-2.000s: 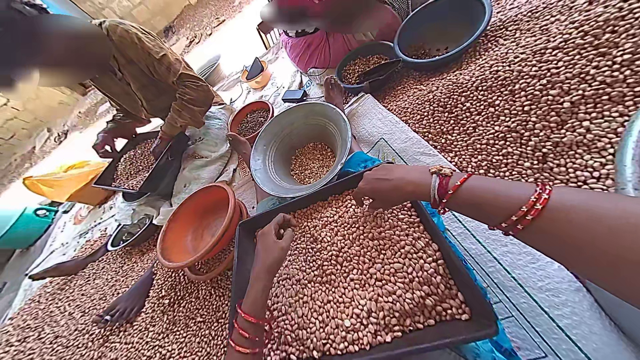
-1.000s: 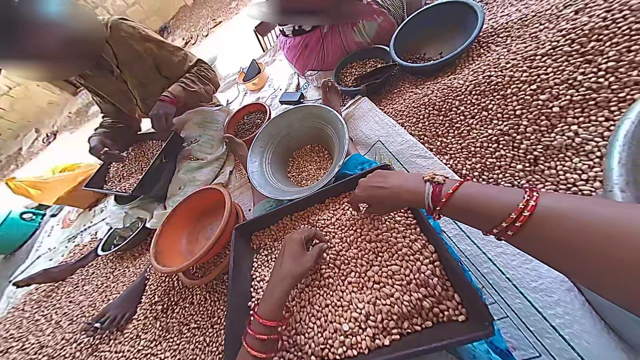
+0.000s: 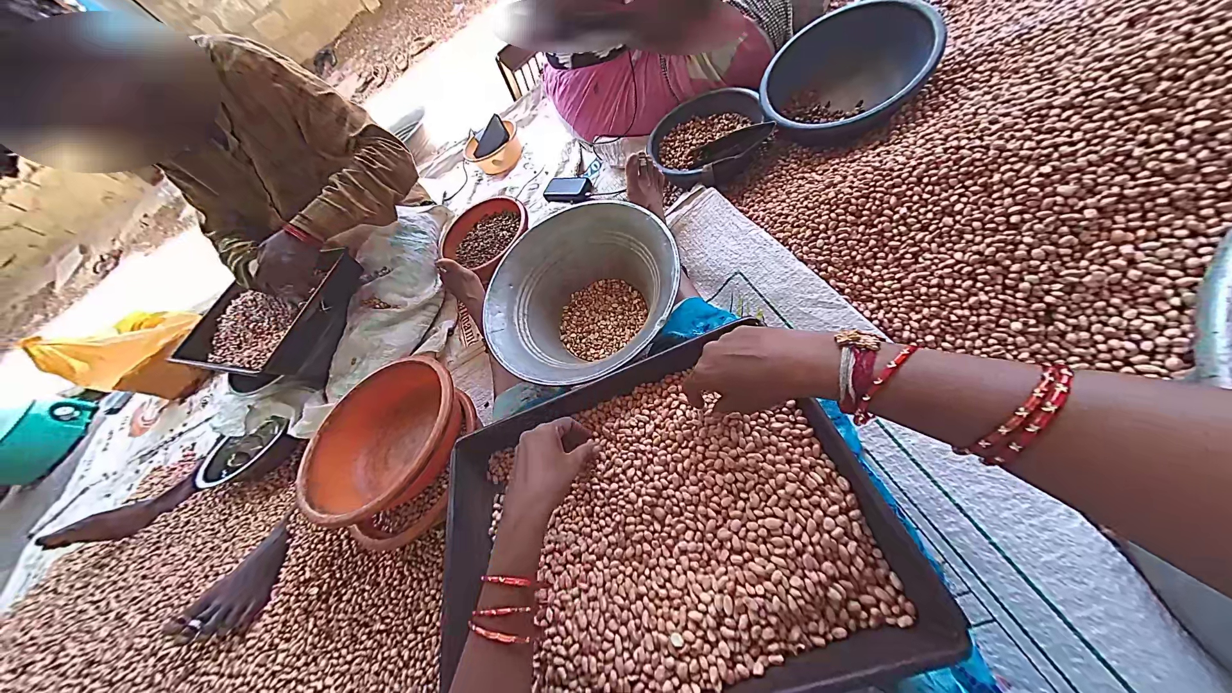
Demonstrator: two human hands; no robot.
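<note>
A dark rectangular tray [image 3: 938, 630] full of shelled peanuts [image 3: 712, 539] lies tilted in front of me. Over its left part is my left hand [image 3: 551, 467], fingers curled just above the nuts; whether it holds any is hidden. My right hand [image 3: 736, 371] is at the tray's far right corner, thumb and fingers bent down to the peanuts, with a pale bit by the fingertips. Just beyond the tray leans a metal bucket [image 3: 520, 289] with peanuts at its bottom. Red bangles circle both of my wrists.
Orange plastic bowls [image 3: 375, 443] stand left of the tray. A large peanut heap [image 3: 1039, 192] spreads at the right. Dark basins [image 3: 857, 58] sit at the back. A person at the left works over another tray [image 3: 279, 337]; a second person sits behind. A white sack [image 3: 770, 250] lies at right.
My left hand has shifted a little over the peanuts, its fingers now more curled. My right hand stays near the tray's far right corner. The other person's hand has moved onto their tray.
</note>
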